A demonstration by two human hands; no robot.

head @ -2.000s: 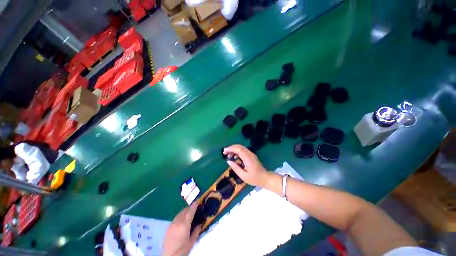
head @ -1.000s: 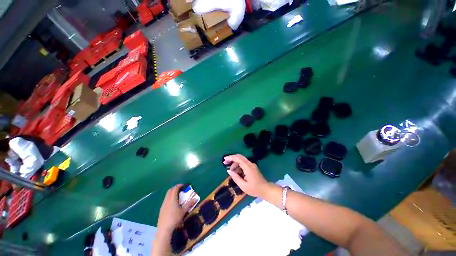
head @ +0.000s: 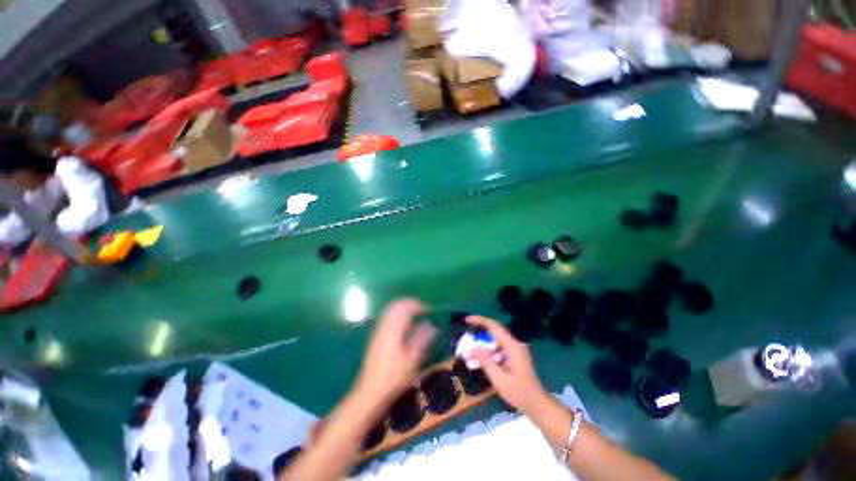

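Note:
My right hand [head: 512, 374] pinches the small white-and-blue piece [head: 477, 344] above the right end of the orange-brown strip. My left hand [head: 392, 349] is blurred and raised over the strip's middle, fingers apart, with nothing visible in it. The holding fixture [head: 427, 422] lies slanted under both hands, with black parts [head: 439, 392] in a row in its recesses; its left part is hidden by my left forearm. White sheets [head: 488, 451] with a scalloped edge lie along its near side. A dark part shows at my right fingertips; I cannot tell if it is held.
Loose black parts [head: 605, 324] cluster right of my hands on the green bench [head: 413, 272]. A white box with a silver round top [head: 737, 378] stands at right. Printed paper [head: 246, 413] and more white sheets lie at left. An orange-yellow tool [head: 117, 247] lies far left.
The white-and-blue piece has passed from my left hand to my right. My left hand has lifted and moved right over the strip. The view has turned and tilted up.

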